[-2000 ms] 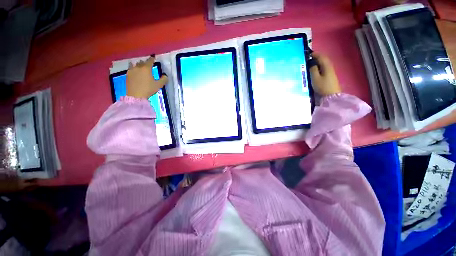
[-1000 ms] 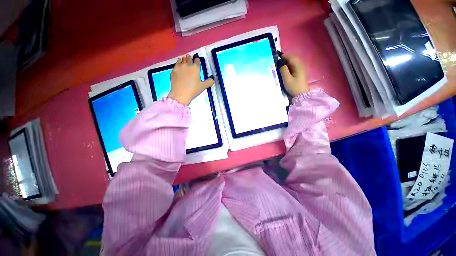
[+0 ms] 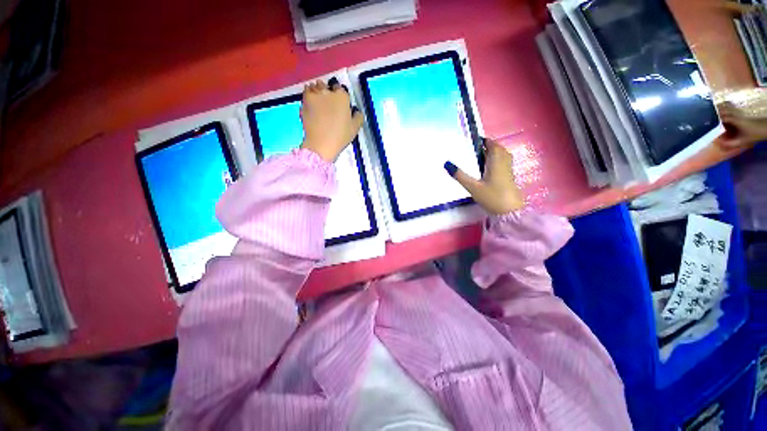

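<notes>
Three lit tablets lie side by side on white sleeves on the red-pink bench: a left tablet (image 3: 187,198), a middle tablet (image 3: 276,133) and a right tablet (image 3: 416,126). My left hand (image 3: 330,118) rests over the upper right part of the middle tablet, with dark tips on its thumb and index finger. My right hand (image 3: 494,181) is at the lower right edge of the right tablet, its dark-tipped thumb over the screen and its fingers along the side edge. Neither hand lifts a tablet.
A stack of sleeved tablets (image 3: 647,84) stands at the right, another stack (image 3: 21,269) at the far left, and one (image 3: 357,18) at the top. A blue bin (image 3: 610,290) with a handwritten label (image 3: 696,269) is at lower right. Another person's hand (image 3: 742,126) is at the right edge.
My right hand has moved down the right tablet's side, and its thumb is now over the screen. My left hand stays on the middle tablet. Another person's hand has appeared at the right edge.
</notes>
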